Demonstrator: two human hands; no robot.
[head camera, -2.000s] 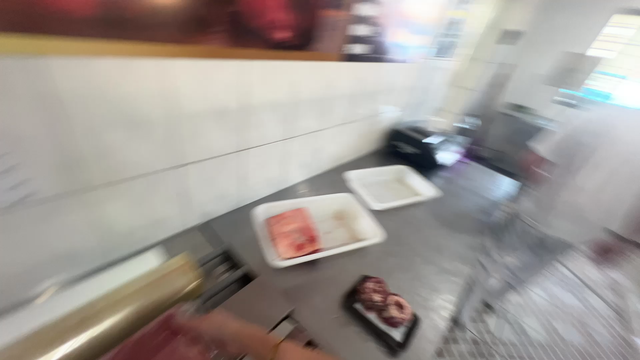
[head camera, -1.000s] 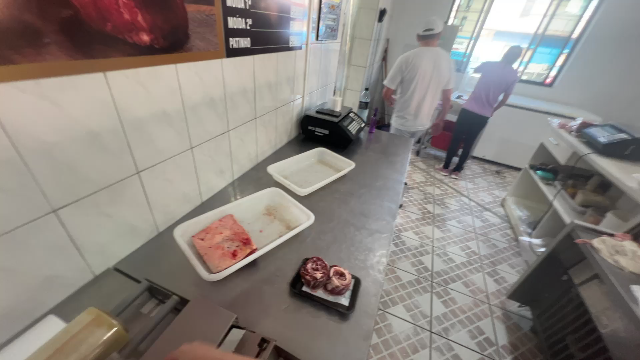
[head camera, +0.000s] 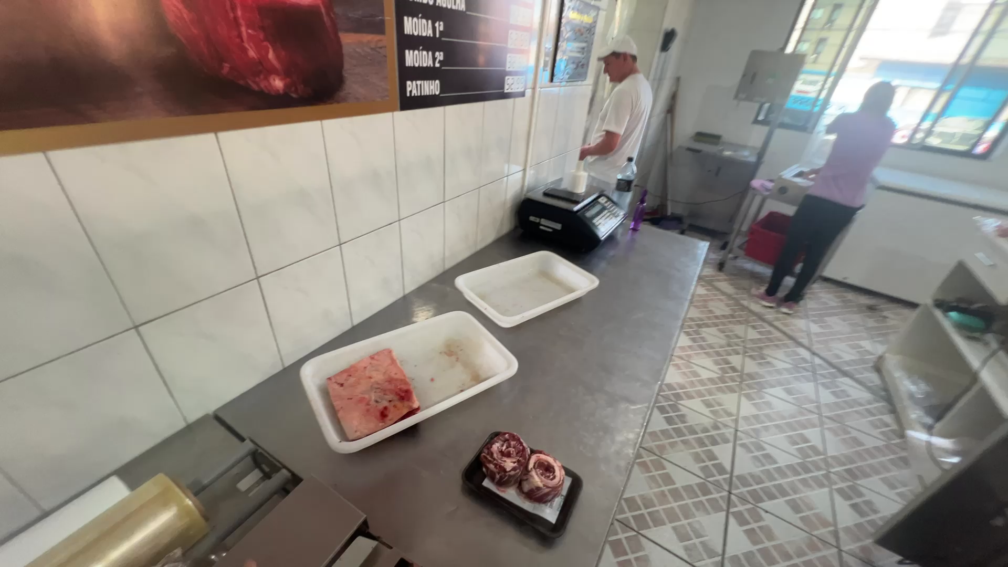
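Neither of my hands can be made out in the head view, apart from a tiny blurred skin-toned patch at the bottom edge. A black foam tray (head camera: 568, 516) on the steel counter (head camera: 598, 346) holds two rolled pieces of raw meat (head camera: 505, 458) on a white pad. Behind it, a white plastic tray (head camera: 506, 370) has a flat slab of raw meat (head camera: 372, 394) in its left half. A second white tray (head camera: 526, 289) stands farther back with no meat in it. At the lower left lies a roll of cling film (head camera: 130, 524) on a wrapping machine (head camera: 295, 524).
A black scale (head camera: 563, 216) stands at the counter's far end, near a dark bottle (head camera: 625, 183) and a purple bottle (head camera: 639, 211). One person (head camera: 626, 118) stands behind it; another (head camera: 843, 173) is by the window. Shelving (head camera: 953, 346) is at right.
The person in white has moved from the middle of the room to beside the wall behind the scale. A hand seen at the bottom earlier has nearly left view. The view has shifted.
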